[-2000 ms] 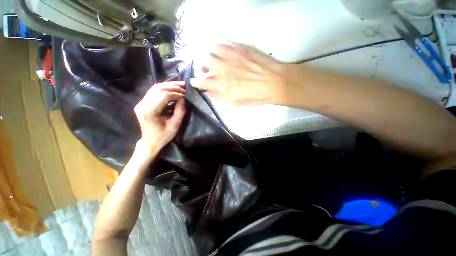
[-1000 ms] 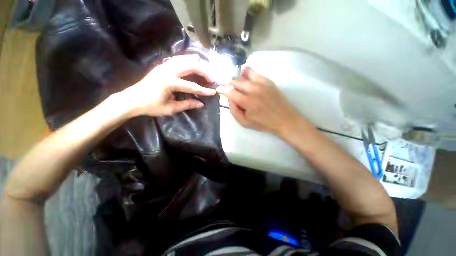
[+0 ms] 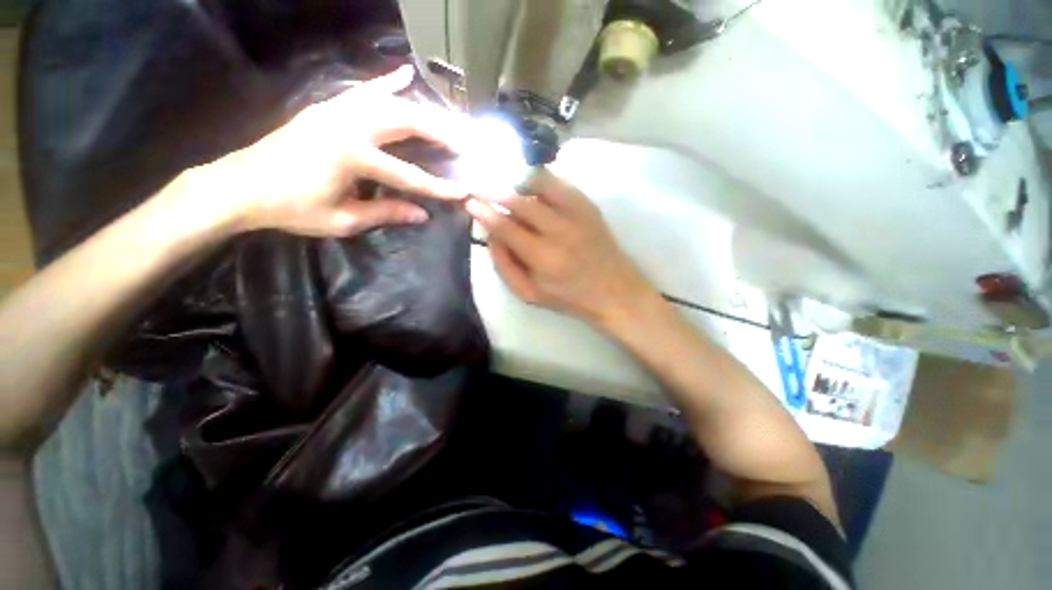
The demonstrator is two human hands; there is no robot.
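The dark brown shiny leather garment (image 3: 392, 288) covers the left of the view and hangs over the table's front edge. My left hand (image 3: 335, 167) lies on it, fingers spread, with fingertips at the garment's edge by the needle area. My right hand (image 3: 554, 242) has its fingers bent together at the same edge, from the right. The sewing machine (image 3: 761, 138) stands at the top right. Its lamp glare (image 3: 498, 150) hides the stitching point and some fingertips. Whether my left fingers pinch the edge is unclear.
Blue-handled thread snips (image 3: 789, 367) lie at the right of the white table (image 3: 565, 352), beside a white tray (image 3: 859, 392) with small dark pieces. A cream knob (image 3: 629, 48) sits on the machine. Pale quilted cloth (image 3: 98, 484) is at the lower left.
The camera view has swung right, so more of the machine shows and the garment sits further left. Both hands have stayed by the needle area; my left hand now lies flatter with fingers spread.
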